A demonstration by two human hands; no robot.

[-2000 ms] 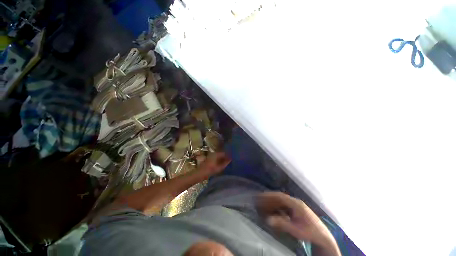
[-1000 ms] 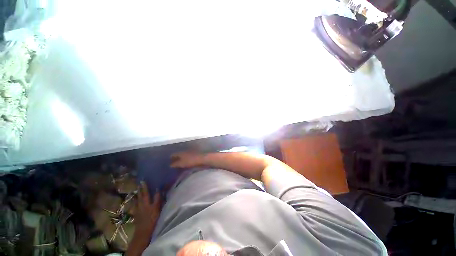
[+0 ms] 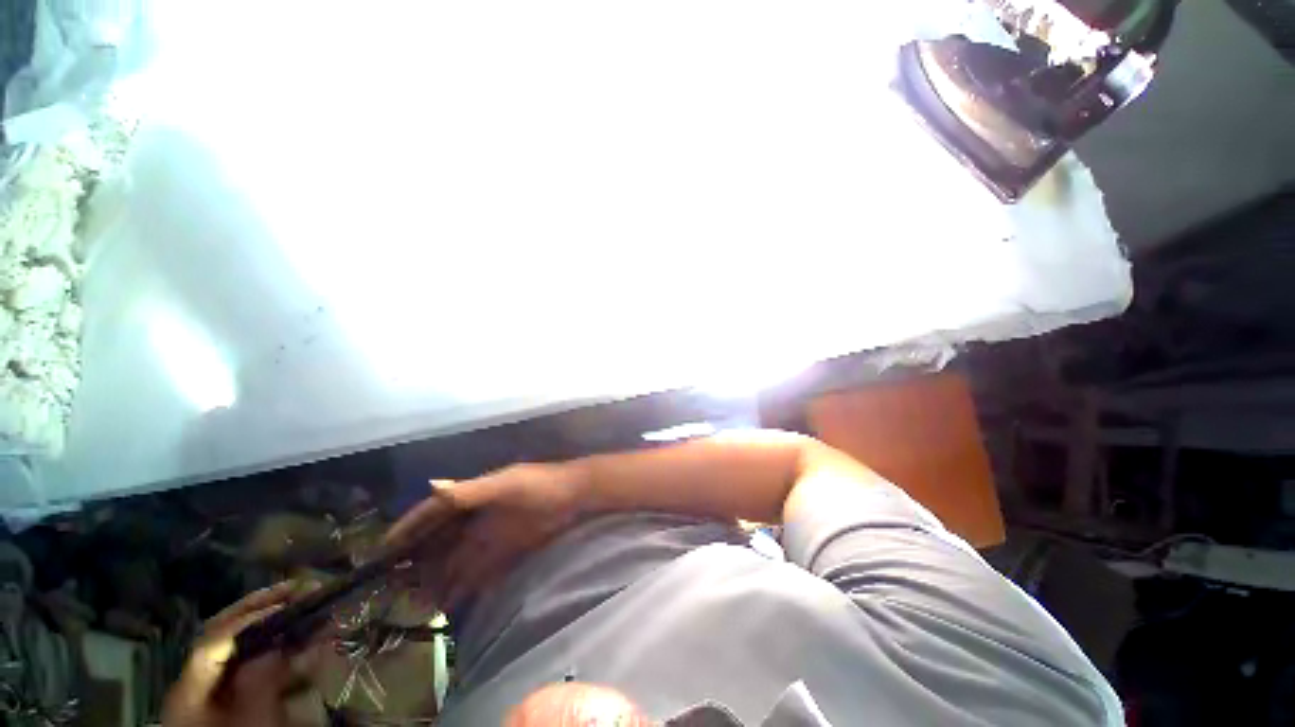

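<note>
A dark, flat, long thing [image 3: 320, 608], perhaps a smartphone seen edge-on, is between my two hands at the lower left, below the table edge. My left hand [image 3: 244, 665] is around its left end. My right hand [image 3: 497, 526] is at its right end, slightly blurred, with its fingers over it. The thing's face is not visible. Tied bundles of cut pieces [image 3: 381, 668] lie below and behind the hands, dim and partly hidden by them.
The white cloth-covered table [image 3: 568, 213] fills the upper view under glare. A steam iron [image 3: 1001, 107] stands at its right end. Whitish scraps [image 3: 40, 284] lie at its left end. An orange-topped stool [image 3: 916, 447] is below the right edge. More bundles [image 3: 107, 646] are at the lower left.
My right hand has moved slightly left and down, and my left hand further left. The dark flat thing now shows between them. The view earlier swung right along the table to the iron.
</note>
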